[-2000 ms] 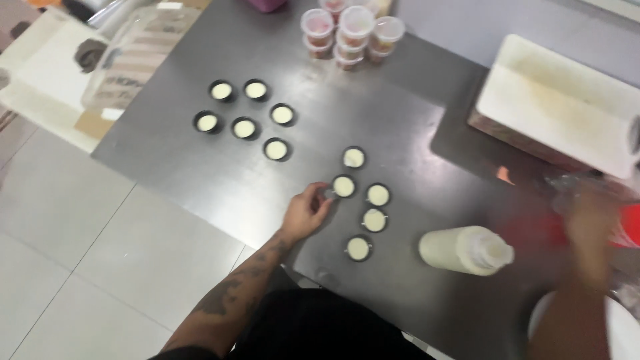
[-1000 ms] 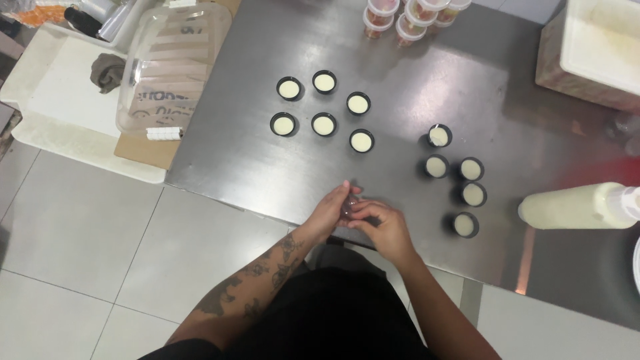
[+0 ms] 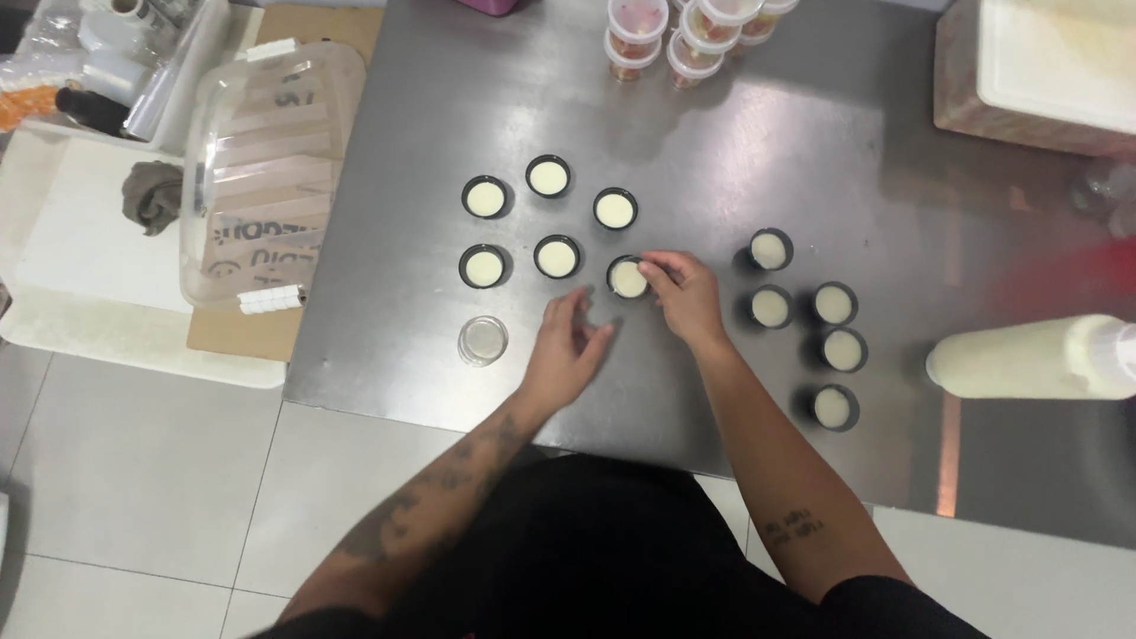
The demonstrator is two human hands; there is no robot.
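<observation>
My right hand (image 3: 688, 297) pinches what looks like a clear plastic lid at the right rim of a small black cup (image 3: 629, 278) of pale cream sauce. My left hand (image 3: 565, 349) is just below and left of that cup, fingers apart, holding nothing. Several like cups stand above and to the left, among them one black cup (image 3: 556, 256) close by. Clear round lids (image 3: 484, 341) lie on the steel table left of my left hand. To the right is another group of filled black cups (image 3: 770, 307), whose tops look duller; whether they are lidded I cannot tell.
A squeeze bottle (image 3: 1021, 358) of pale sauce lies at the right. Stacked lidded tubs (image 3: 635, 40) stand at the back, with a white-topped container (image 3: 1056, 71) at the back right. Left of the steel table (image 3: 399, 373) are a clear bin lid (image 3: 266, 169) and a grey cloth (image 3: 153, 197).
My hands have moved apart from the table's front edge. The right one is now at a cup, and clear lids lie at the left, where none showed one second ago.
</observation>
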